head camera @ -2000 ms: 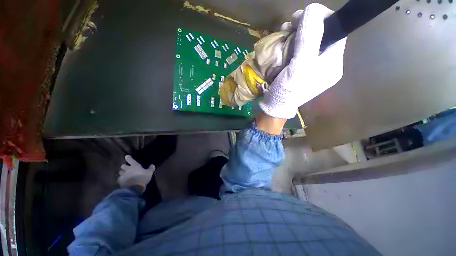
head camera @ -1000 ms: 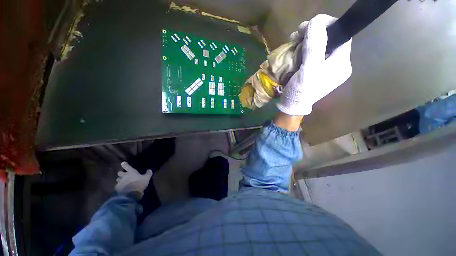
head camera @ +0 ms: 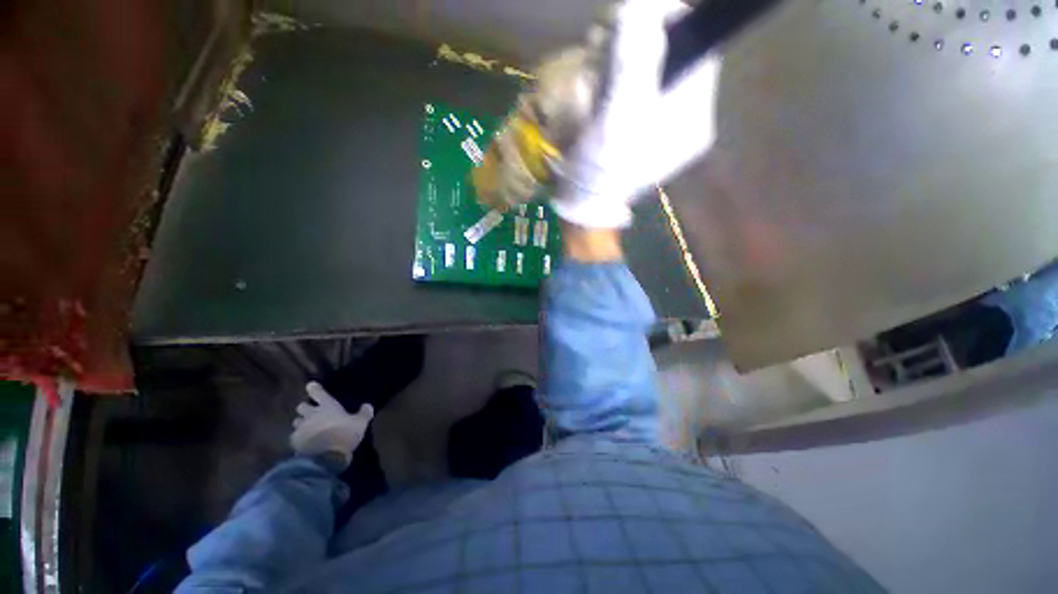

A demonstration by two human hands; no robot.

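A green circuit board (head camera: 487,250) with pale rectangular pads lies flat on the dark green booth floor (head camera: 302,209). My right hand (head camera: 644,122), in a white knit glove and blurred, grips a tool wrapped in dirty cream and yellow cloth (head camera: 522,151), perhaps a spray gun. The wrapped end is above the board's upper middle and hides part of it. Its nozzle is hidden. A thick dark bar (head camera: 714,35) extends beyond the glove to the upper right. My left hand (head camera: 330,426), in a white glove, is low beside my leg, fingers apart, empty.
A ragged red-orange covering (head camera: 70,337) edges the booth on the left. Yellowish residue lines the floor's back edge. A grey metal wall with holes (head camera: 882,174) curves on the right. A silver rail (head camera: 44,487) stands at the lower left. Blue cloth (head camera: 1033,311) shows at the far right.
My right hand and the wrapped tool have moved left, from beside the board's right edge to over the board. The whole view has shifted slightly. My left hand stays low and open.
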